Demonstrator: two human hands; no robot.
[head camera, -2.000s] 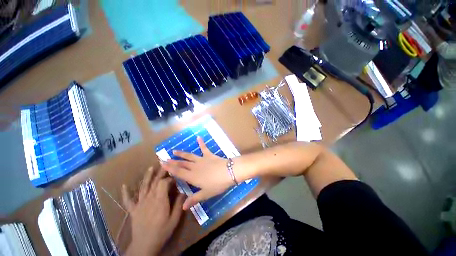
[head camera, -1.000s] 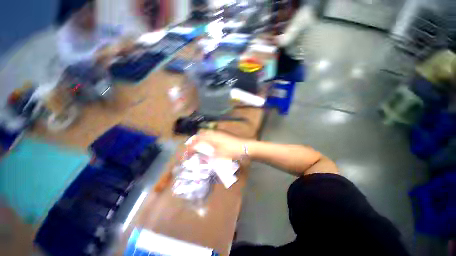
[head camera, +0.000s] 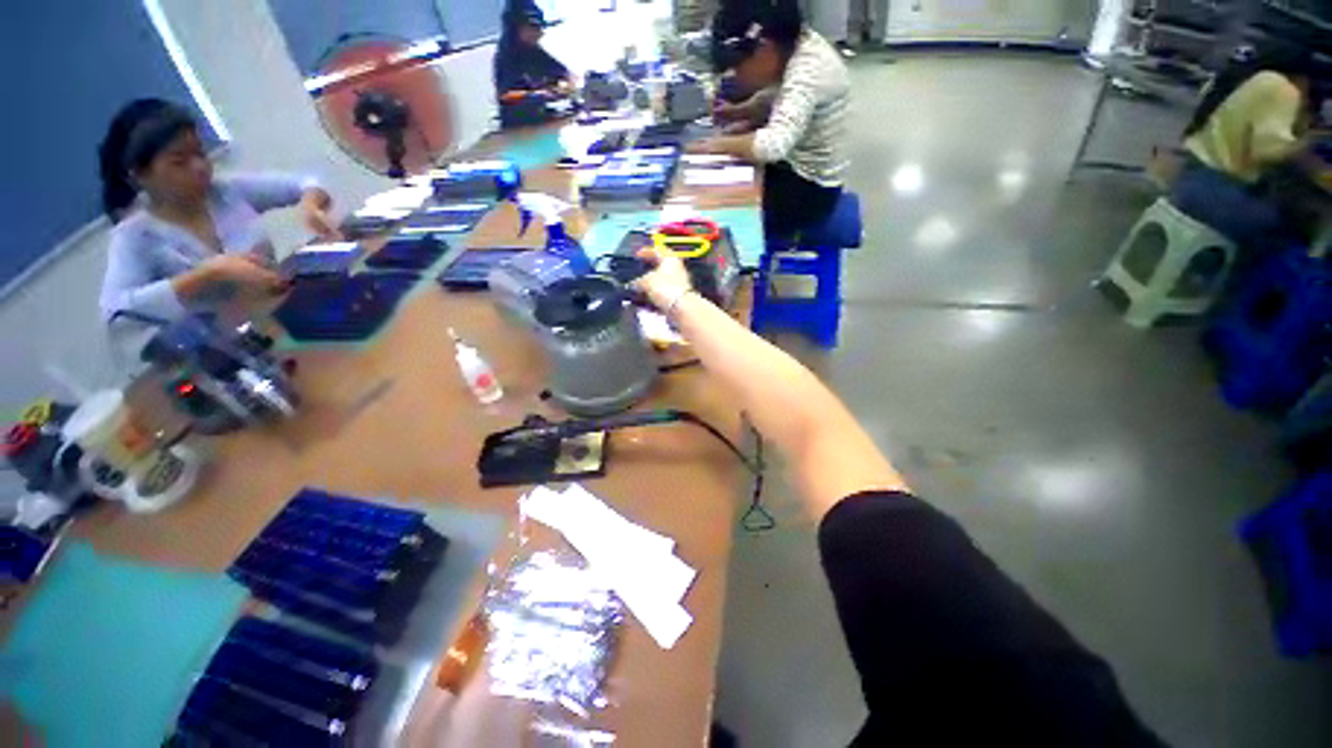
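Note:
My right hand (head camera: 665, 278) is small in the view, at the end of my stretched-out arm. It is just behind the grey ribbed cylinder (head camera: 602, 358), beside a black case (head camera: 704, 263) with red and yellow loops (head camera: 687, 231) on it. A dark thing shows at its fingertips; whether it grips that is unclear. The soldering iron (head camera: 621, 421) lies on its black stand (head camera: 504, 458). White strips (head camera: 628, 563) lie by the pile of short silver ribbon pieces (head camera: 548, 628). My left hand is out of the picture.
Dark cell stacks (head camera: 336, 555) and a teal mat (head camera: 117, 643) are at lower left, with orange tape (head camera: 460, 655) nearby. A white bottle (head camera: 476, 371) stands left of the cylinder. Several people sit farther off. Blue stool (head camera: 801, 278) is beside the table.
The view has swung up and right along the table. My right hand has moved from the cell piece, past the white strips, to beyond the cylinder. My left hand has left the picture.

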